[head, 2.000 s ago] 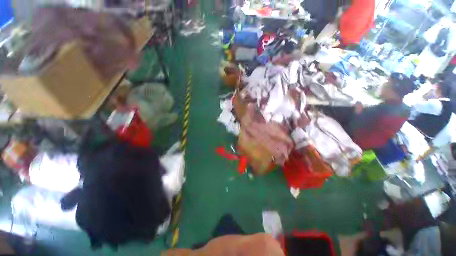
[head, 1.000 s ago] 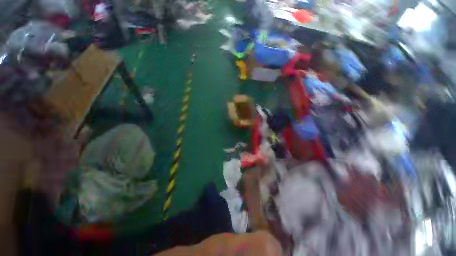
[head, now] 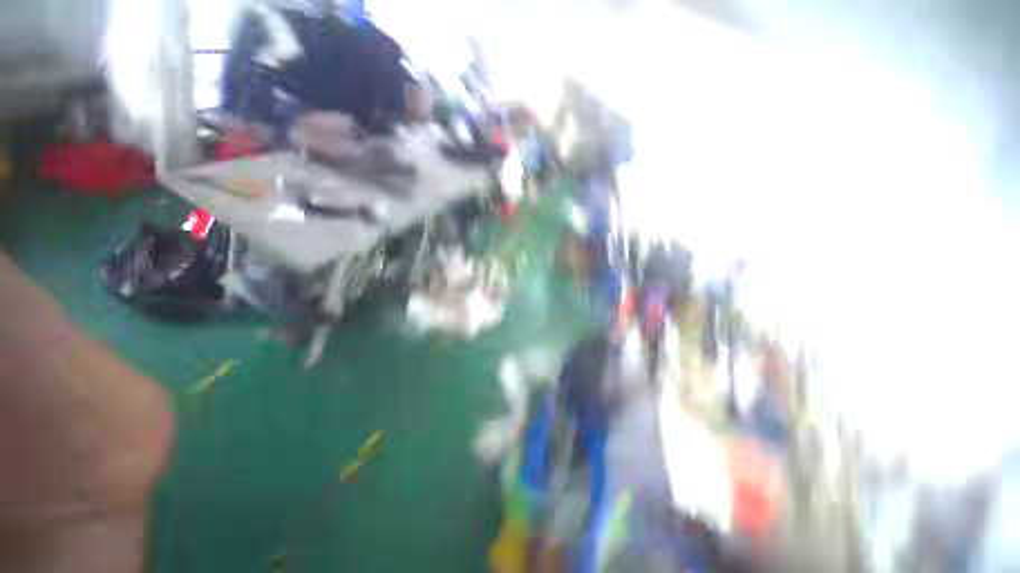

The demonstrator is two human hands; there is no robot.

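A large blurred patch of bare skin (head: 78, 437), part of an arm or hand, fills the lower left edge and is cut off by it. It seems to be on my left side; no fingers or held thing can be made out. My right hand is not in view. Nearest in front is the green floor (head: 268, 392). Beyond it at the upper left stands a pale table (head: 308, 241) with crumpled cloth pieces on top. A shiny black bag (head: 168, 269) lies on the floor beside the table.
A person in dark clothing (head: 319, 73) is behind the table. A white cloth heap (head: 459, 302) lies on the floor. Short yellow marks (head: 361, 457) cross the floor. Blurred blue, yellow and orange items crowd the lower right. White glare covers the upper right.
The view has swung round and blurred. The skin patch has shifted from bottom centre to the left edge. The long striped line and wooden table have left view; a pale table has come in.
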